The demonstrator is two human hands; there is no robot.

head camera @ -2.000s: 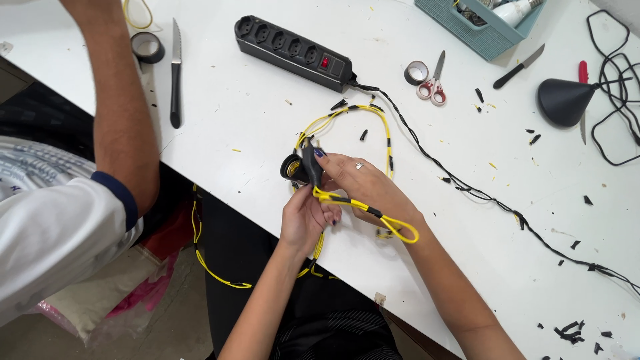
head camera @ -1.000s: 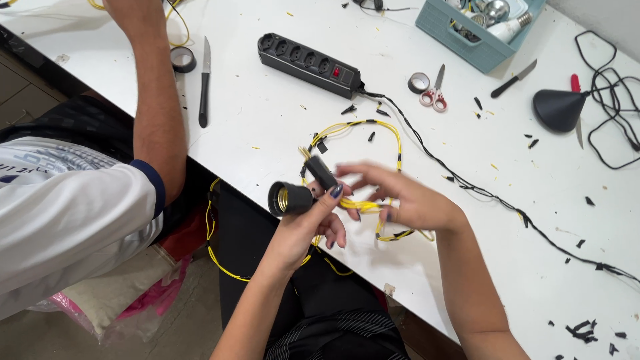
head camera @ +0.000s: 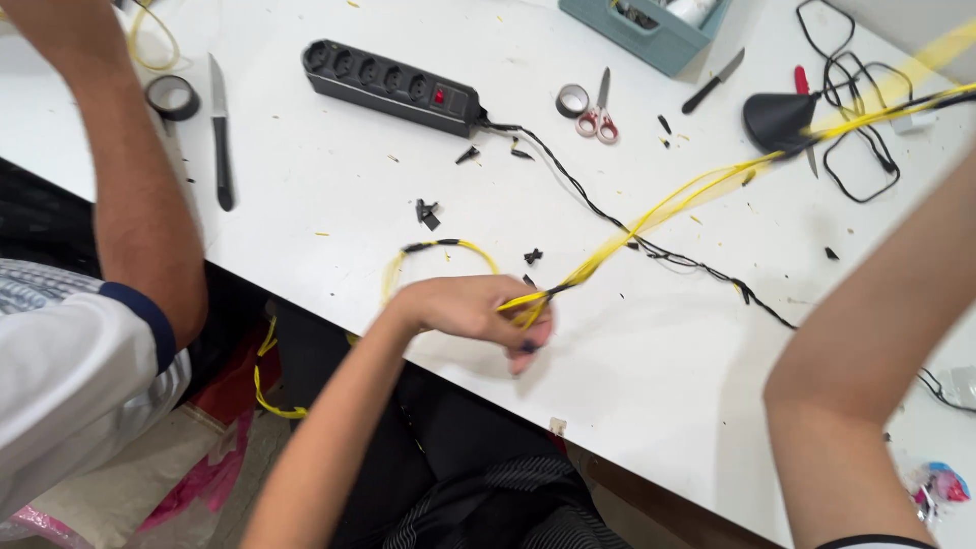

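My left hand (head camera: pixel 488 313) is closed around a bundle of yellow electrical wires (head camera: pixel 686 183) banded with black tape, near the table's front edge. From it the wires stretch up to the right, blurred, and leave the view at the right edge. My right forearm (head camera: pixel 862 358) reaches out of view at the right, so the right hand is hidden. Another stretch of yellow wire curves on the table behind my left wrist and hangs below the edge at the left. The black lamp socket is not visible.
A black power strip (head camera: pixel 389 84), a roll of black tape (head camera: pixel 572 100), scissors (head camera: pixel 600 110), a knife (head camera: pixel 713 82), a black cone-shaped object (head camera: pixel 774 120) and a teal basket (head camera: pixel 663 38) lie beyond. At left are a co-worker's arm (head camera: pixel 137 175), another knife (head camera: pixel 219 137) and tape roll (head camera: pixel 173 97).
My right hand has moved away from my left, up and right out of view. The wires, looped near both hands before, now stretch between them. The black socket, earlier at my left hand, is out of sight.
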